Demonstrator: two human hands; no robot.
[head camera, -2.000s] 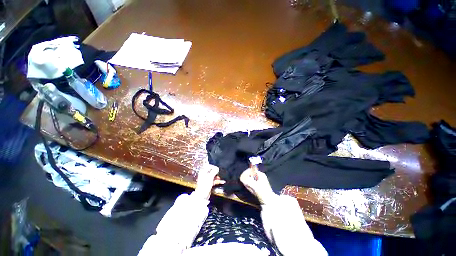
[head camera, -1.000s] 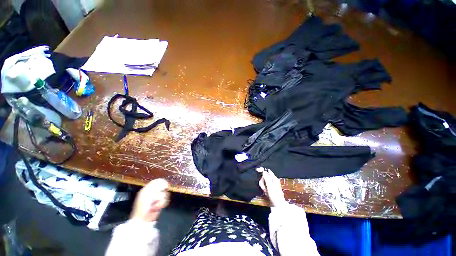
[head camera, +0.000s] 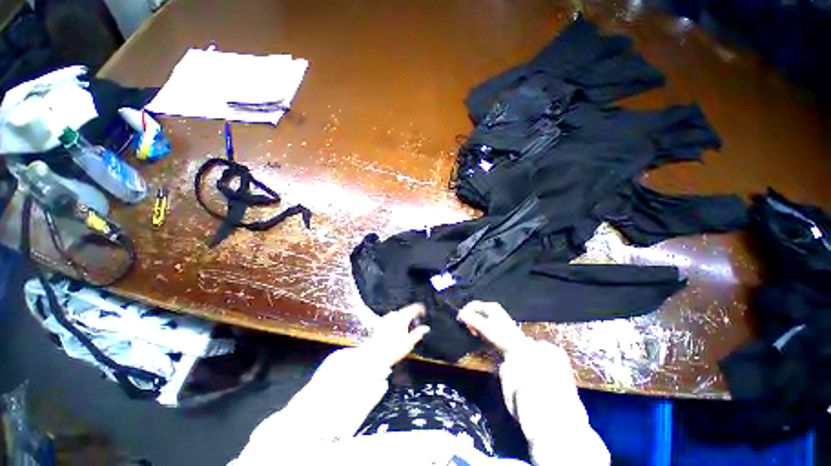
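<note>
A black garment (head camera: 583, 293) lies across the table's near edge, one long sleeve or leg stretched right. A small white label (head camera: 443, 280) shows on it. My left hand (head camera: 402, 333) is on the garment's near part, its fingertips at the dark cloth. My right hand (head camera: 485, 323) is a little to the right, thumb and fingertips together on the same cloth. The fingertips are small and blurred; no thread or tool can be made out in them.
A pile of black garments (head camera: 592, 173) spreads behind and right. Another black heap (head camera: 791, 300) is at the right edge. Left are a black strap (head camera: 264, 196), papers (head camera: 232, 84), a blue pen (head camera: 229, 141), a yellow tool (head camera: 160, 207) and bottles (head camera: 111, 173). A blue crate (head camera: 629, 428) is below.
My left hand was on the garment, moved off it to the left, and is now back on the cloth. My right hand stays near the label. The view has shifted.
</note>
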